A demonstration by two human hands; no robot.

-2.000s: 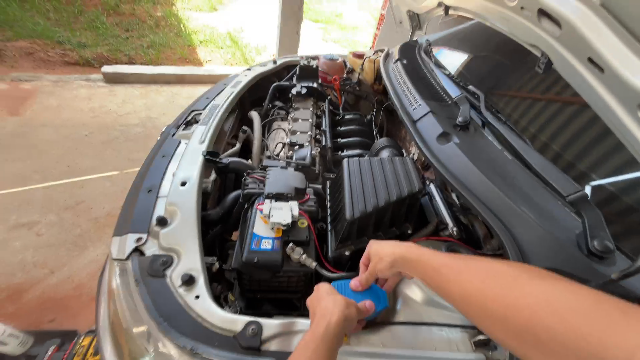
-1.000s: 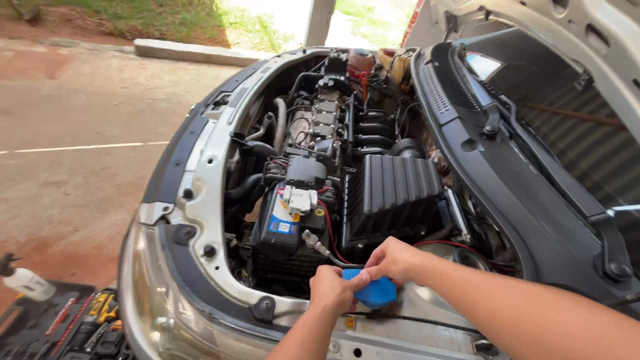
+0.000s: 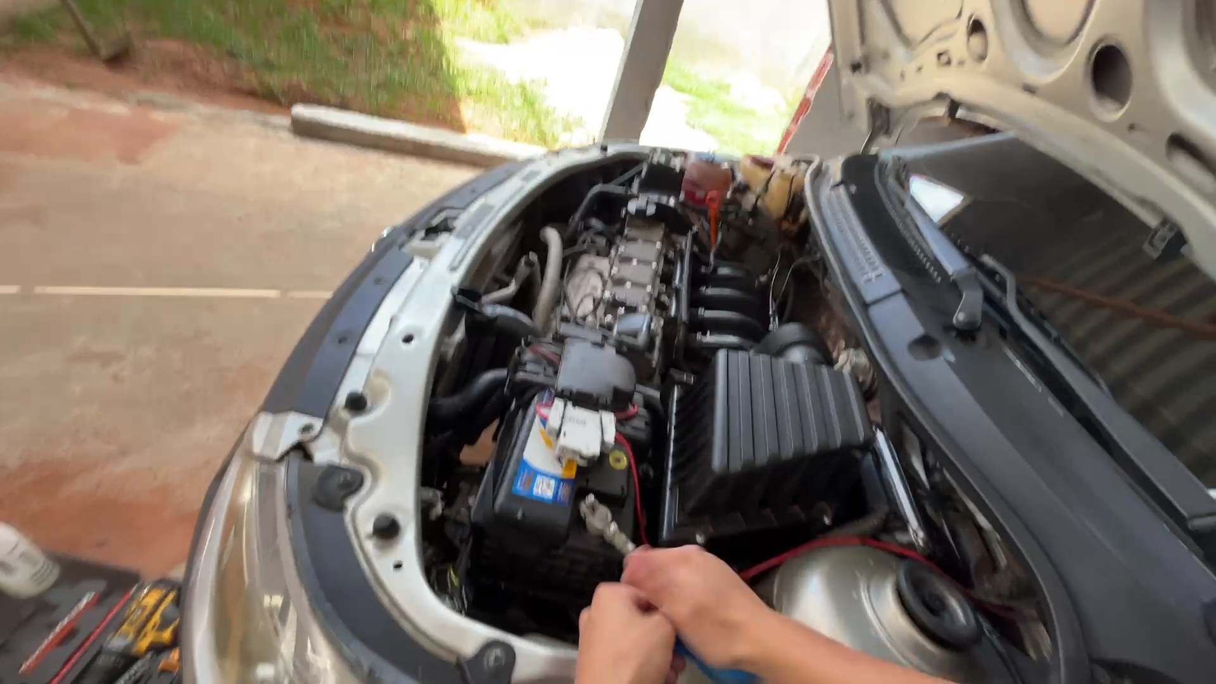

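Low in the view, my left hand (image 3: 627, 632) and my right hand (image 3: 698, 594) are pressed together over the near end of the engine bay. A blue object (image 3: 712, 670) shows only in part beneath them; which hand grips it is hidden. Just beyond my fingers lies a battery cable clamp (image 3: 603, 521), off to the near side of the black car battery (image 3: 546, 475). A white plastic fuse holder or connector (image 3: 581, 429) sits on top of the battery. A thin red wire (image 3: 635, 484) runs down beside it toward my hands.
The black ribbed air filter box (image 3: 784, 408) stands right of the battery. A metal strut tower (image 3: 855, 594) is at the lower right. The raised hood (image 3: 1073, 76) overhangs the upper right. A yellow and black power drill (image 3: 142, 627) lies in a tool case at the lower left.
My hands have closed together over the blue object, which showed plainly between them before and is now mostly covered. The view has shifted.
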